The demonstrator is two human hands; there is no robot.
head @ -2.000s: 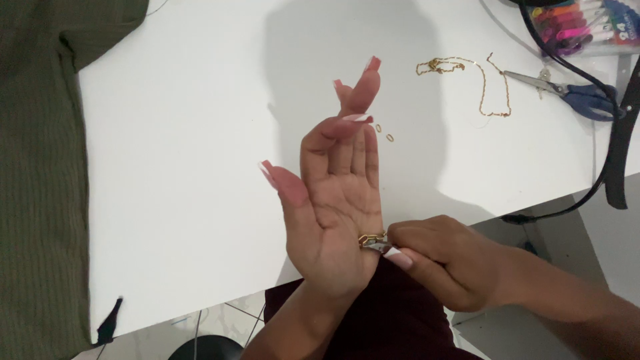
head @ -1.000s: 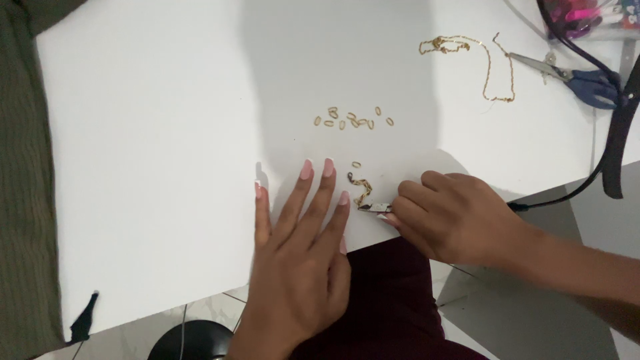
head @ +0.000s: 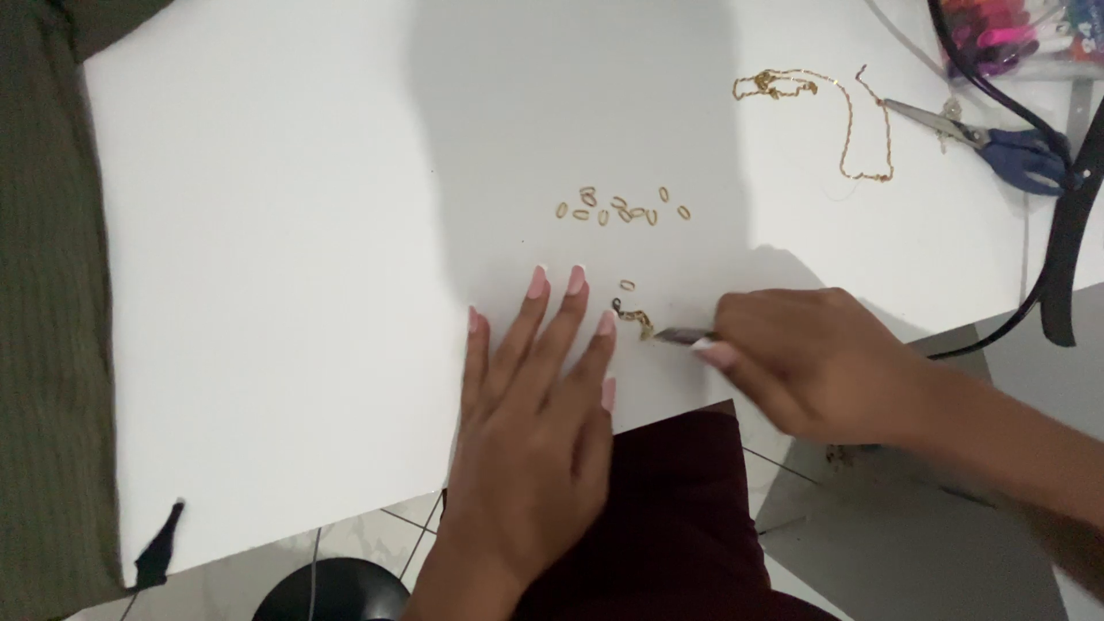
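My left hand (head: 543, 431) lies palm down on the white table (head: 276, 259), fingers spread, its index fingertip beside a short gold chain piece (head: 638, 317) with a dark link at one end. My right hand (head: 811, 362) grips a small metal tool (head: 683, 335), probably pliers, mostly hidden by the fingers. The tool's tip is at the lower end of the chain piece. One loose gold link (head: 627, 285) lies just above the chain. Farther up, several oval gold links (head: 621, 207) are scattered in a loose row.
A longer gold chain (head: 847, 129) lies at upper right, touching the tip of blue-handled scissors (head: 975, 134). Black cable (head: 992, 86) and a clear bag of colored pens (head: 1018, 34) are at the right corner. Green ribbed fabric (head: 52, 302) covers the left edge; a black stool (head: 332, 595) stands below.
Two seconds ago the left palm was turned up with gold links and the tool tip at it. Now it lies flat on the table, and the short chain rests on the tabletop.
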